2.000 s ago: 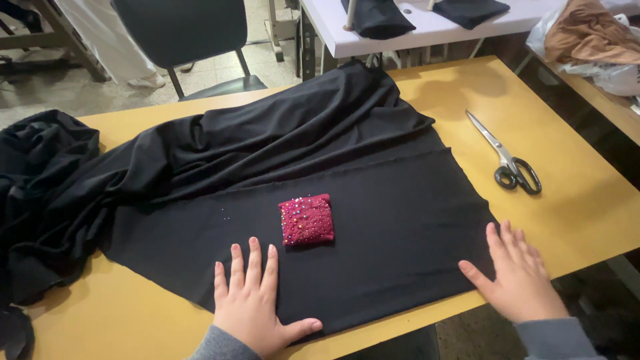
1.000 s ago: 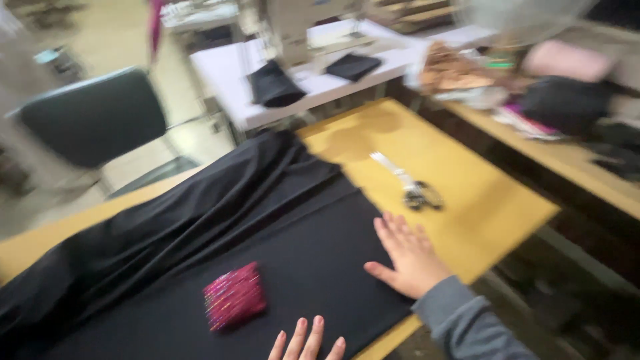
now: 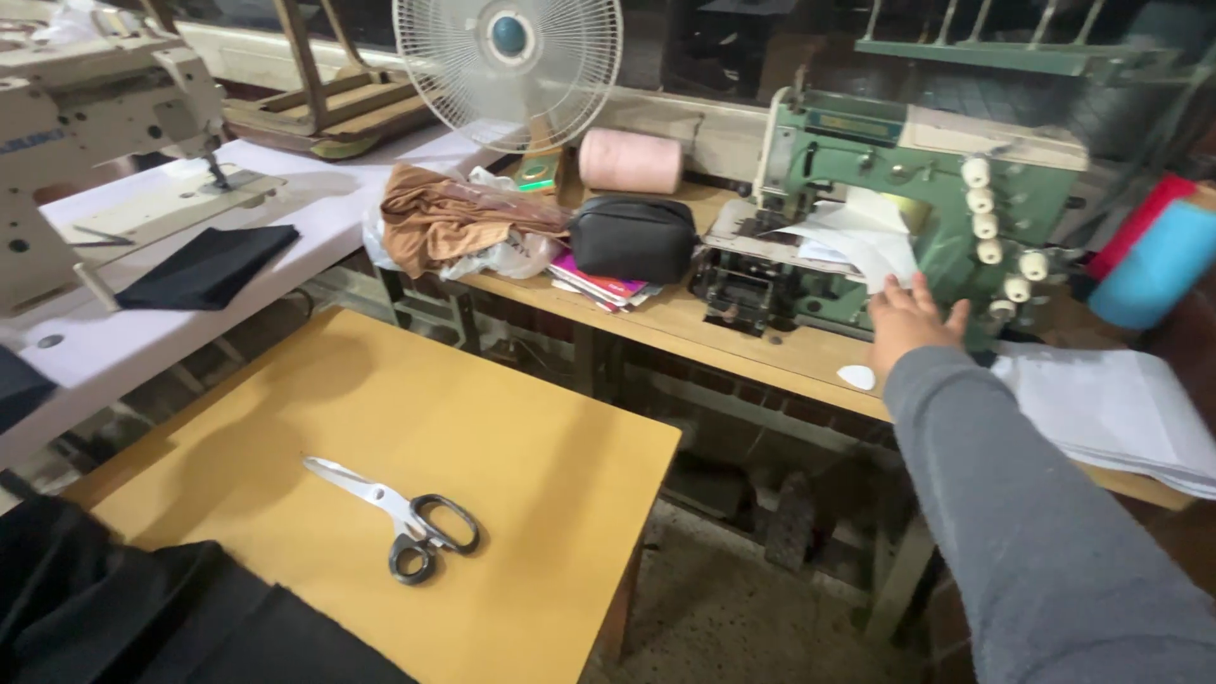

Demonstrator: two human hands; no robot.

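Note:
My right hand reaches out to the green sewing machine, its fingertips at the lower edge of some white paper pieces lying on the machine. Whether the fingers grip the paper cannot be told. Just below the hand, a small white rounded piece rests on the bench edge. On the yellow table lie fabric scissors with black handles. Black fabric covers the table's near left corner. My left hand is out of view.
A white sewing machine and folded black cloth are on the left table. Along the bench sit brown fabric, a black pouch, a pink thread cone and white sheets. A fan stands behind.
The view has swung far right. My right hand has left the black fabric and is now at the green machine. My left hand and the red beaded piece have gone out of view.

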